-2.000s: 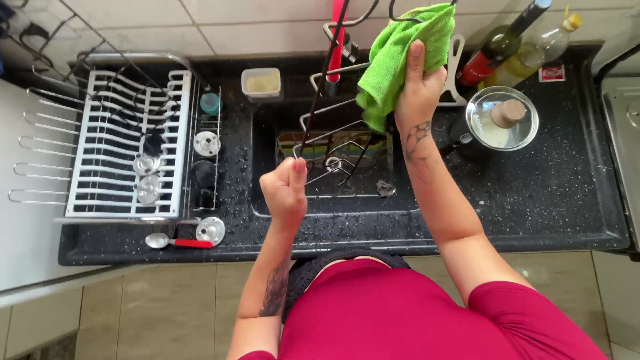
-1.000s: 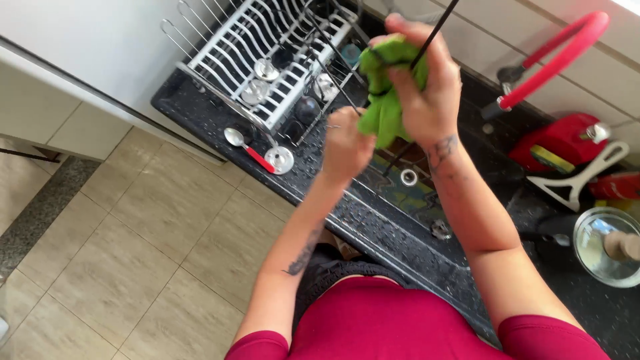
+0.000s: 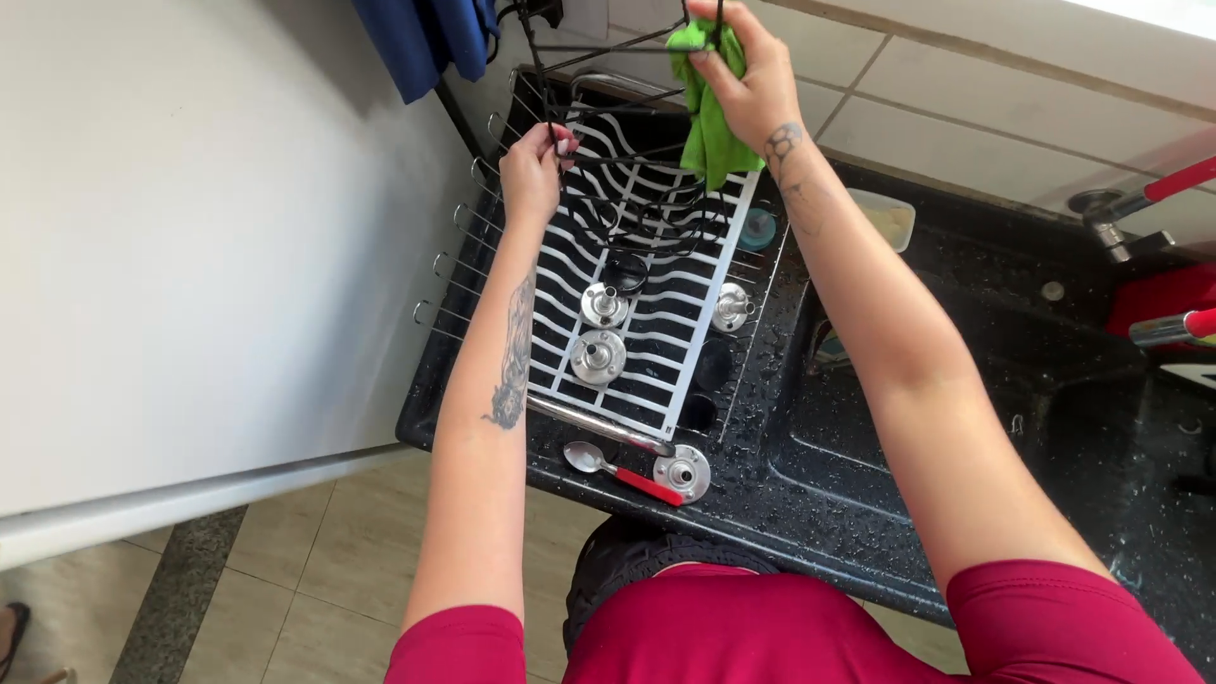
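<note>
My left hand (image 3: 534, 176) grips one side of a black wire rack (image 3: 617, 160), possibly a stove grate, above the dish drainer. At its other side my right hand (image 3: 755, 81) holds a green cloth (image 3: 712, 123) against the black wire. Part of the rack runs past the top of the view. Beneath it stands the white slatted dish drainer (image 3: 646, 380), with metal burner parts (image 3: 598, 356) and a black cap (image 3: 625, 274) on it. Another metal burner part (image 3: 682, 473) lies beside a spoon with a red handle (image 3: 646, 484) at the counter's front edge.
The black speckled sink (image 3: 855, 437) lies to the right, with a red-spouted faucet (image 3: 1107, 214) behind it. A plastic container (image 3: 883, 218) sits by the tiled wall. At left is a large white panel (image 3: 209, 237). Blue fabric (image 3: 427, 43) hangs at the top.
Both hands have carried the black rack left, from over the sink to above the dish drainer. The green cloth is still in my right hand. The view has swung left.
</note>
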